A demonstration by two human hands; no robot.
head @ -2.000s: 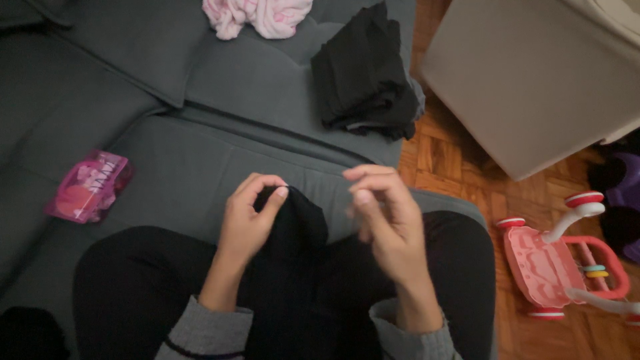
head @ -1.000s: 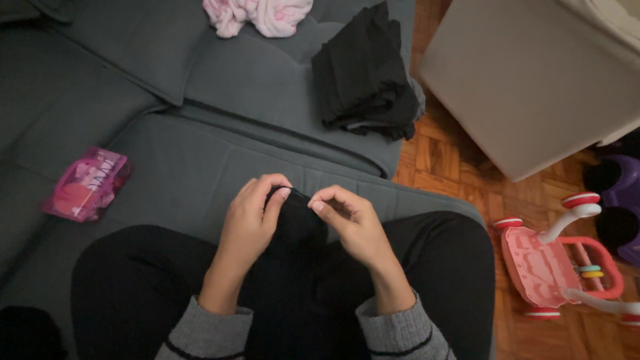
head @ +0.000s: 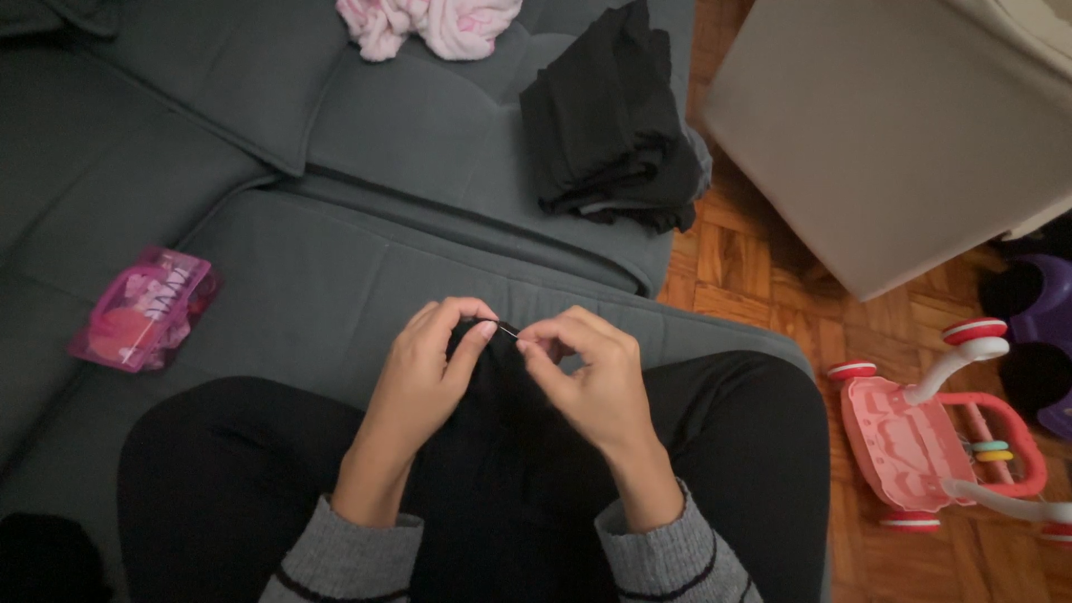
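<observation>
Black fabric [head: 502, 377] hangs over my lap, its top edge pinched between the thumb and forefinger of my left hand [head: 440, 360]. Close to its right, my right hand [head: 586, 360] pinches a thin, shiny sewing needle [head: 507, 332], whose other end meets the cloth at my left fingertips. Any thread is too fine to make out. The fabric blends with my black trousers, so its lower outline is hidden.
On the grey sofa [head: 419, 243] lie a pink clear plastic case [head: 142, 314], folded dark clothes [head: 611, 126] and a pale pink fleecy cloth [head: 435, 25]. A beige bin-like container [head: 879, 126], a coral toy walker [head: 909, 444] and a purple toy [head: 1043, 301] stand on the parquet floor.
My right hand, apart from the cloth and blurred two seconds ago, has come in beside my left fingertips. The left hand has stayed nearly in place, holding the fabric.
</observation>
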